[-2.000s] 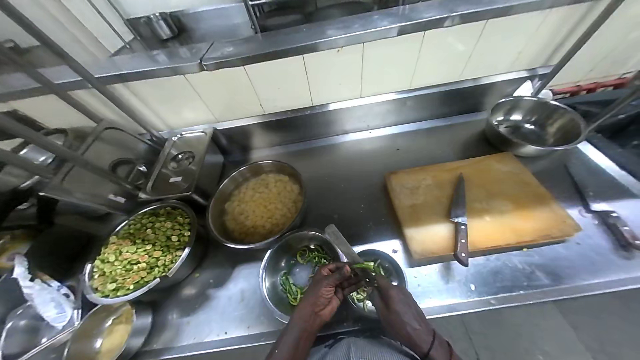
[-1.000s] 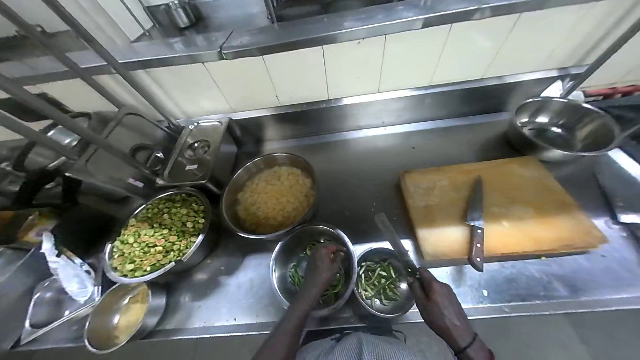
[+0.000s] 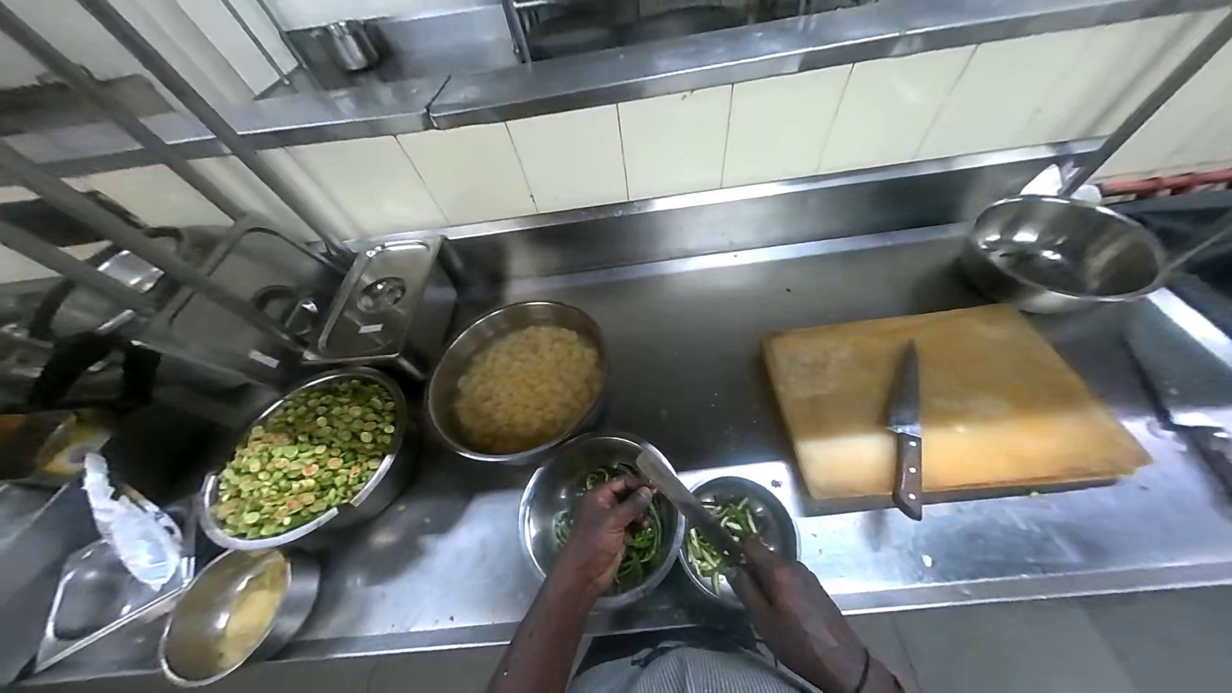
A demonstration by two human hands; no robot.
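My right hand (image 3: 784,602) grips the handle of a knife (image 3: 688,500), whose blade points up and left over the gap between two steel bowls. My left hand (image 3: 606,529) is over the left steel bowl (image 3: 531,500), its fingertips pinched close to the blade; whether it holds anything is hard to tell. That bowl holds green chili peppers (image 3: 635,568). In the smaller steel bowl (image 3: 791,539), partly under my right hand, lie cut green pieces (image 3: 736,520).
A second knife (image 3: 908,423) rests on the yellowed cutting board (image 3: 1011,385). A steel bowl (image 3: 1107,217) stands behind it. At left are a bowl of pale pieces in liquid (image 3: 527,385), a bowl of sliced green vegetables (image 3: 313,452), a bowl of yellowish contents (image 3: 255,616) and a lidded steel container (image 3: 380,298).
My left hand has come up from inside the chili bowl toward the knife tip. The right hand, with the knife, has moved left, over the smaller bowl.
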